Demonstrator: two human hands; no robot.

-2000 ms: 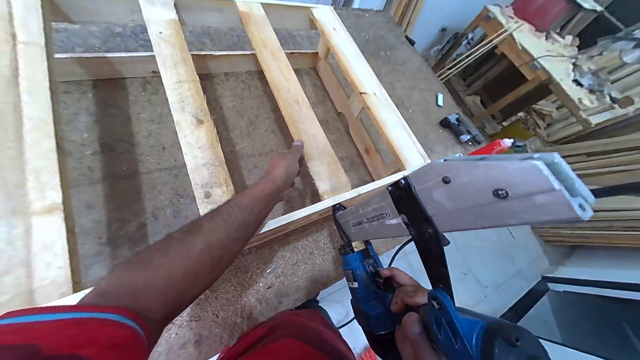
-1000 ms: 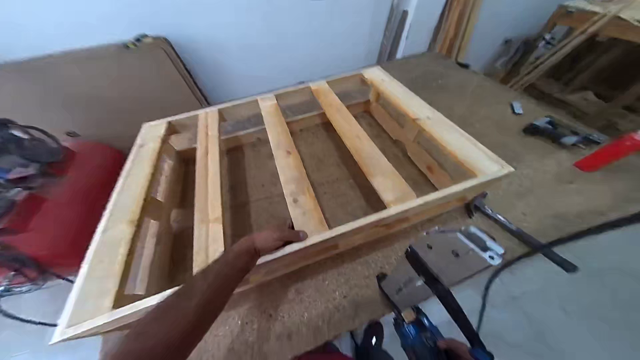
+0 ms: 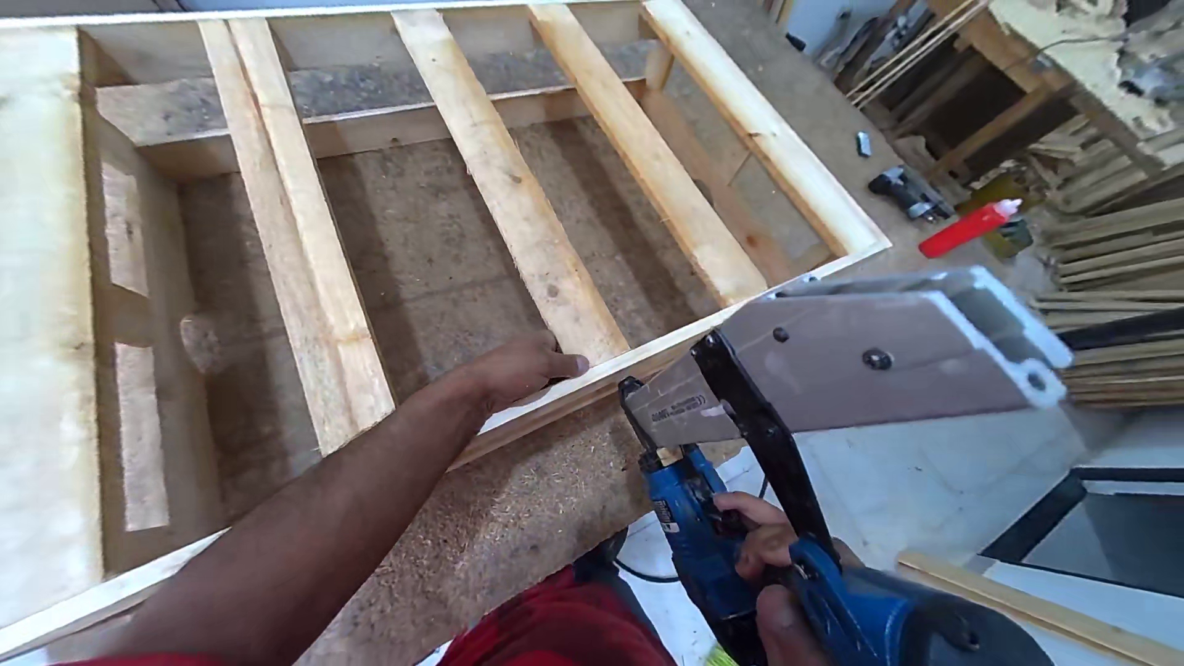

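Note:
My left hand (image 3: 529, 368) grips the near end of the middle wooden slat (image 3: 509, 185), beside the front rail (image 3: 606, 370) of a large pale wooden frame. Its fingers are partly hidden. My right hand (image 3: 772, 546) holds a blue power tool (image 3: 689, 527) with a long grey metal housing (image 3: 860, 361) and a black bracket (image 3: 763, 430). The tool's narrow black end is close to the front rail, just right of my left hand; whether it touches cannot be told. Another slat (image 3: 647, 157) crosses the frame to the right, and two narrow slats (image 3: 296, 231) lie side by side to the left.
The frame rests on a sawdust-strewn board surface (image 3: 481, 527). At its right are a red bottle (image 3: 967, 231) and a dark tool (image 3: 911, 194). Stacked wooden strips (image 3: 1119, 259) and a cluttered wooden bench (image 3: 1045, 65) stand farther right. A cable (image 3: 647, 575) runs below the blue tool.
My left hand has moved left from the right-hand slat to the middle slat, where it was one second ago too. The blue tool remains in my right hand. The view has swung out and back.

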